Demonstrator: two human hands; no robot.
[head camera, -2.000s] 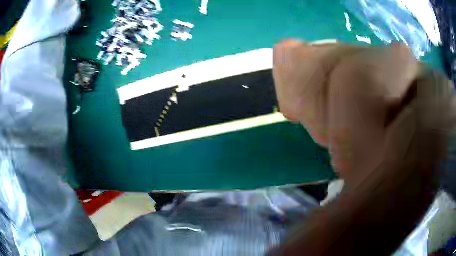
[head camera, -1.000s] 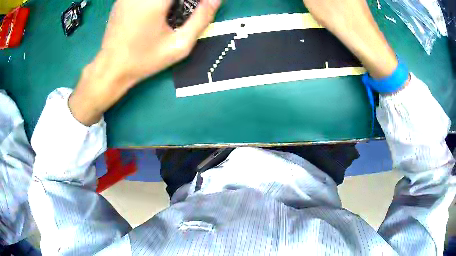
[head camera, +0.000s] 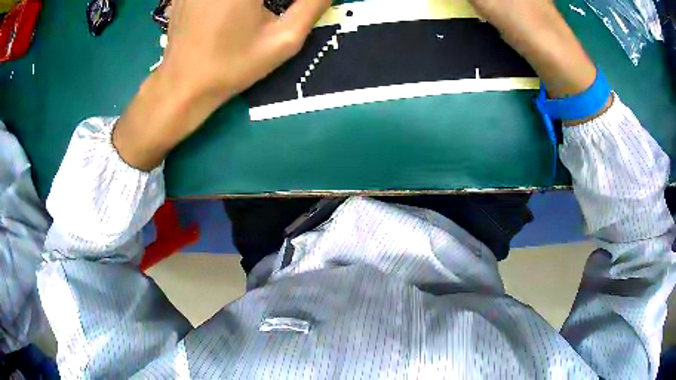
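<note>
My left hand (head camera: 230, 44) is at the top left of centre, its fingertips cut off by the top edge. It holds a small black device unit (head camera: 279, 6), of which only a bit shows between thumb and fingers. My right hand (head camera: 511, 22) reaches in at the top right, its fingers beyond the top edge, so its grip is hidden; a blue wrist strap (head camera: 582, 102) is on the wrist. The black adhesive strip (head camera: 393, 56) with white and cream edges lies flat between the hands, with a diagonal row of tiny cream squares.
The green mat (head camera: 356, 152) ends at a front edge before my lap. A black unit (head camera: 99, 15) lies at the top left, near a red tray (head camera: 18, 30). Clear plastic bags (head camera: 626, 26) lie at the top right. Another person's sleeve (head camera: 22, 230) is at the left.
Two seconds ago a blurred hand covered the right side and the white pile showed; then both hands came to the top edge. Since one second ago, the scene has shifted slightly upward.
</note>
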